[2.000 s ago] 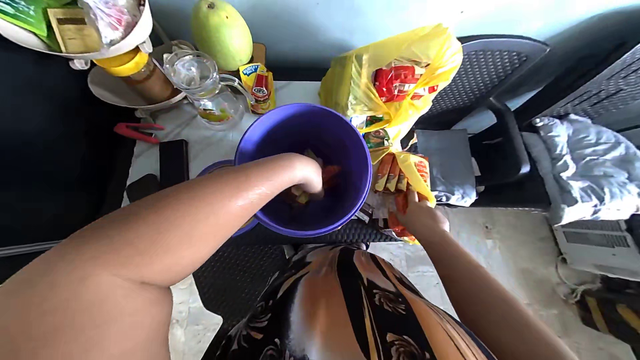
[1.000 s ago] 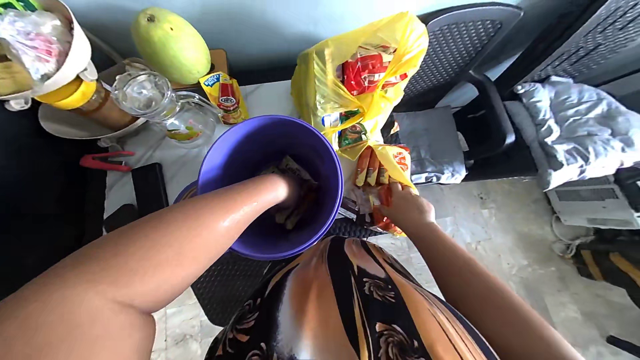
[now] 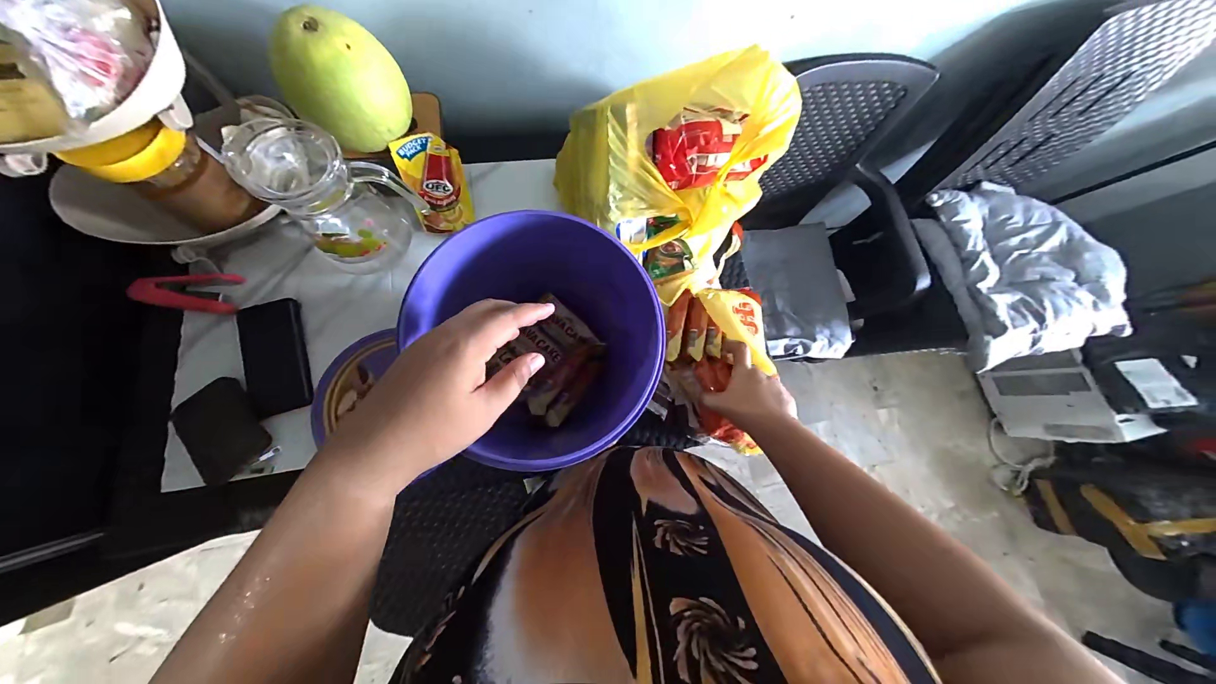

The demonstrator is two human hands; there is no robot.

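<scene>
A deep purple plastic bucket (image 3: pixel 617 275) stands in front of me, with several wrapped snack packs (image 3: pixel 565 356) at its bottom. Over the bucket's left part is my left hand (image 3: pixel 465 366), fingers apart and holding nothing. My right hand (image 3: pixel 750 394) grips an orange and yellow snack package (image 3: pixel 736 332) to the right of the bucket; several slim packs (image 3: pixel 693 328) show at its opening. Behind that package stands a yellow plastic bag (image 3: pixel 608 161) containing a red packet (image 3: pixel 698 147) and other packed goods.
A glass pitcher (image 3: pixel 366 223), a sauce pouch (image 3: pixel 437 180), a green melon-like fruit (image 3: pixel 342 81), a black phone (image 3: pixel 275 356) and red tongs (image 3: pixel 185 293) lie left and behind. A purple lid (image 3: pixel 328 385) is partly under my left arm. A chair (image 3: pixel 888 228) stands at right.
My left hand has risen from deep inside the bucket to above its left part, and its fingers now show empty. My right hand remains at the orange and yellow package.
</scene>
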